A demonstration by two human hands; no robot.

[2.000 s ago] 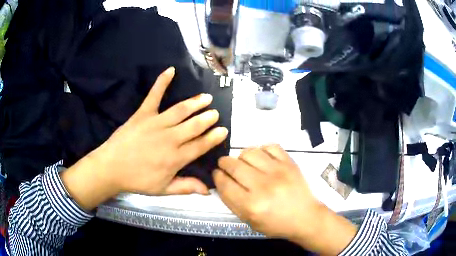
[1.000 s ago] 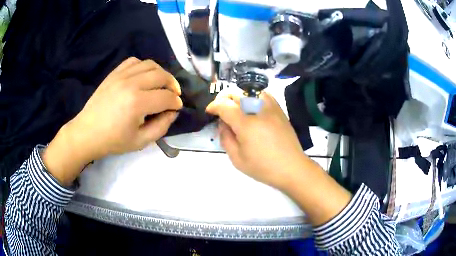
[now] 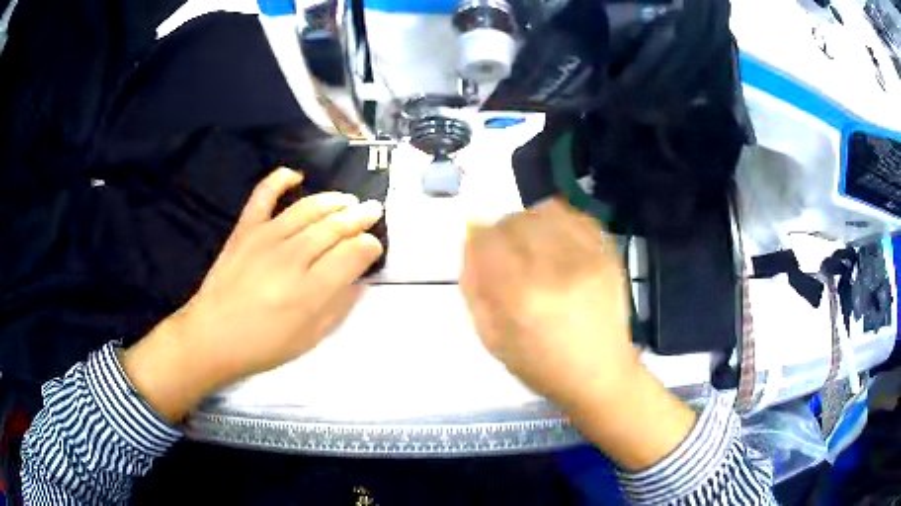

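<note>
The black garment piece (image 3: 128, 198) covers the left of the table and runs under the presser foot (image 3: 378, 155). My left hand (image 3: 286, 267) lies on the cloth's right edge below the foot, fingertips pressing on it, with the palm over the white bed. My right hand (image 3: 548, 296) is over the white bed to the right, blurred, with its fingers curled; I cannot tell whether it holds anything. The sewing machine head (image 3: 410, 49) is above my hands. The tension dial (image 3: 440, 135) is right of the foot, with a pale knob (image 3: 442, 178) below it.
Black strips (image 3: 692, 296) hang at the right, with a green band (image 3: 568, 170) among them. Black scraps (image 3: 790, 272) lie at far right. A ruler (image 3: 395, 435) follows the front edge. A second pale knob (image 3: 486, 51) is at the top. Clear plastic (image 3: 785, 445) is at lower right.
My right hand has come away from the cloth near the foot to the right. My left hand has opened from a pinch and lies flatter on the cloth. The whole view has shifted.
</note>
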